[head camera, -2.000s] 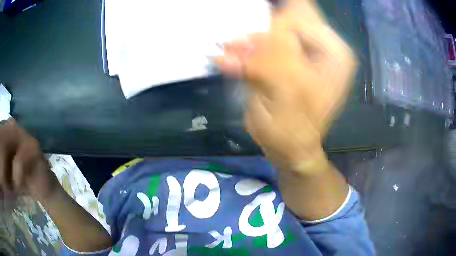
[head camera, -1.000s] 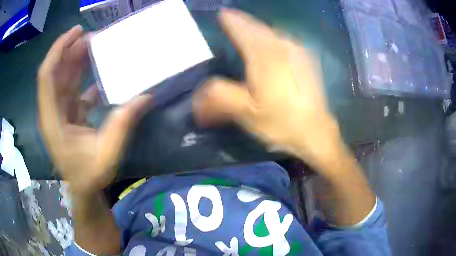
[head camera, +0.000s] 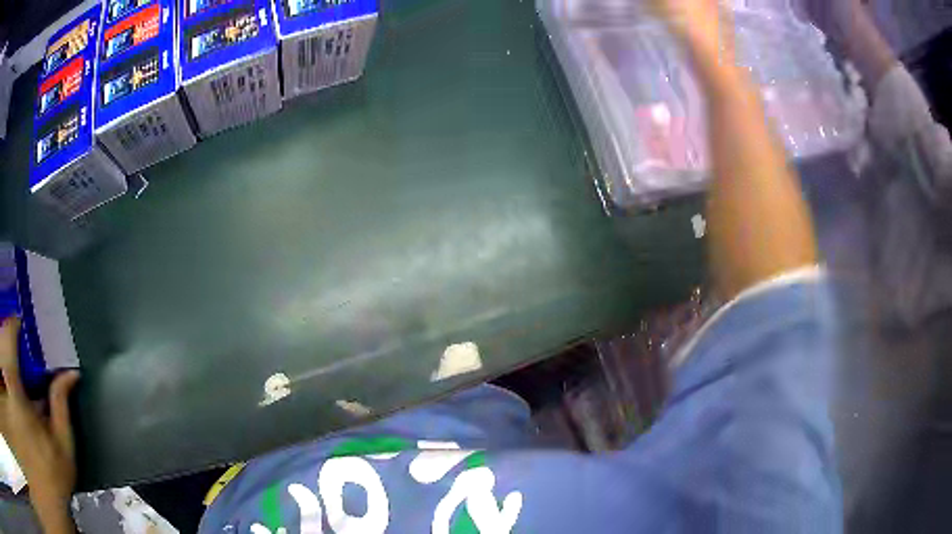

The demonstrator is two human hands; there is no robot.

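Note:
A blue and white box (head camera: 50, 311) lies at the left edge, partly out of the picture. My left hand (head camera: 40, 422) is at its near end, thumb on one side and a finger on the other, gripping it; the hand is partly cut off. My right arm reaches over the clear plastic blister trays (head camera: 652, 130) at the upper right, which show pinkish bits. My right hand (head camera: 684, 13) is blurred and cut off by the top edge, so its fingers and any hold cannot be made out.
Several blue and white cartons (head camera: 224, 57) with red and orange print stand in rows at the upper left of the dark green tabletop (head camera: 344, 240). White scraps (head camera: 457, 361) lie near its front edge. Another person's sleeve (head camera: 910, 120) shows at the far right.
The plain white box face has left the middle. My left hand has moved to the left edge, my right hand up and right over the trays. The view has shifted, showing the carton rows.

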